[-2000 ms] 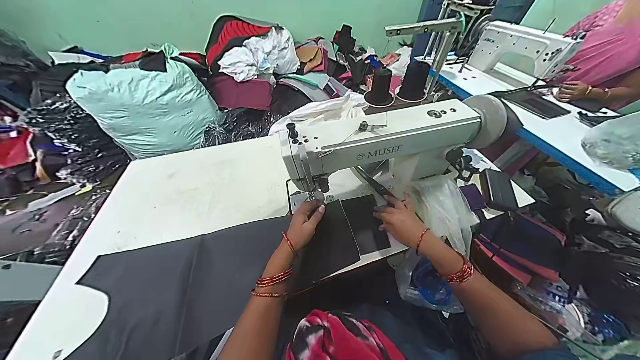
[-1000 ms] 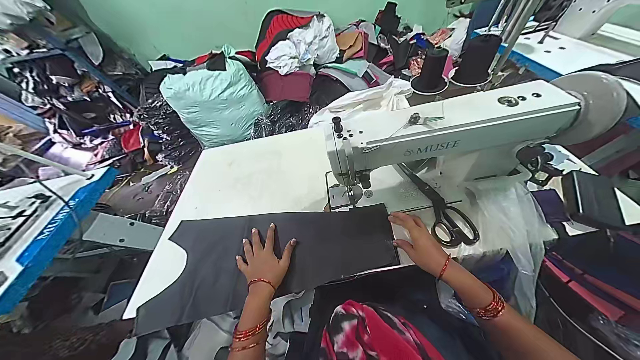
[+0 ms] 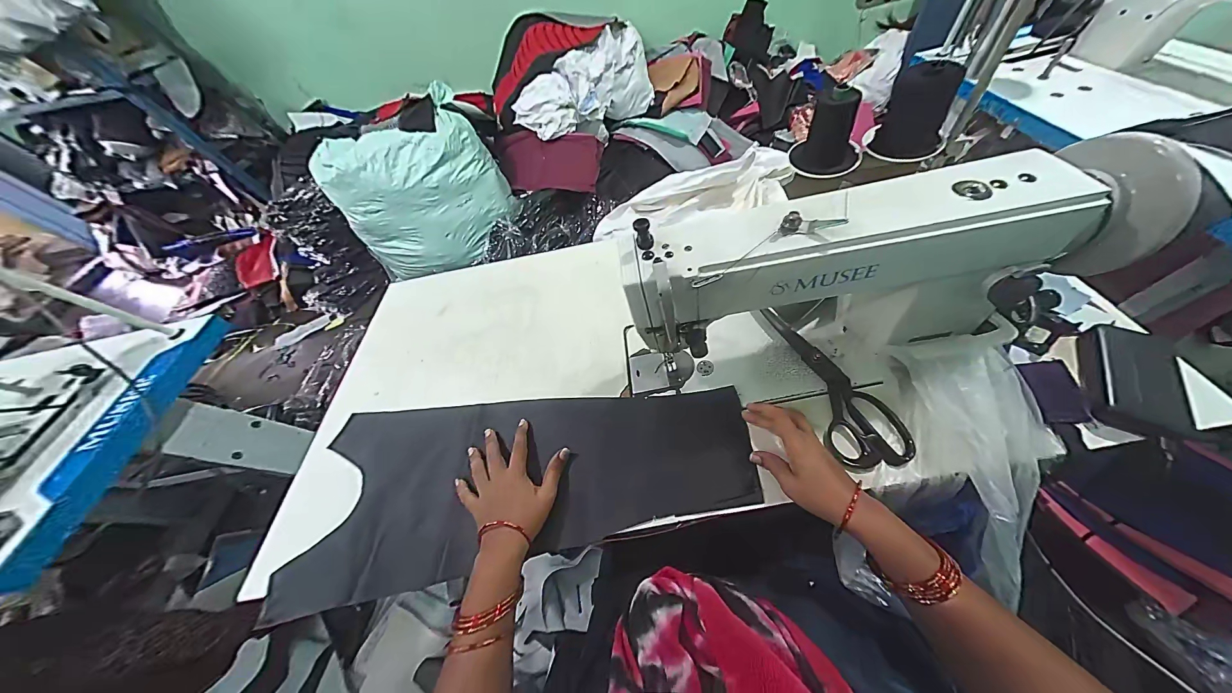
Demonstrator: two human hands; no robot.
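Observation:
A dark cut fabric panel [image 3: 635, 452] lies flat across the front of the white sewing table [image 3: 481, 327]; its upper edge runs close to the needle and presser foot [image 3: 672, 371] of a white Musee sewing machine [image 3: 866, 250]. My left hand [image 3: 510, 481] rests palm down on the panel with fingers spread. At the panel's right end is my right hand [image 3: 794, 457], its fingertips at or just beside the edge. Black-handled scissors [image 3: 861, 428] lie right of it, blades pointing under the machine arm. Neither hand grips anything.
Clear plastic [image 3: 972, 433] hangs over the table's right front edge. Two black thread cones [image 3: 830, 130] stand behind the machine. A pale green stuffed bag [image 3: 414, 192] sits behind the table among fabric heaps. Another machine table [image 3: 144, 414] is at the left, and one more at the upper right.
My left hand has moved from beside the needle leftward onto the panel. My right hand has left the scissors, which now lie in plain view. The view has swung left.

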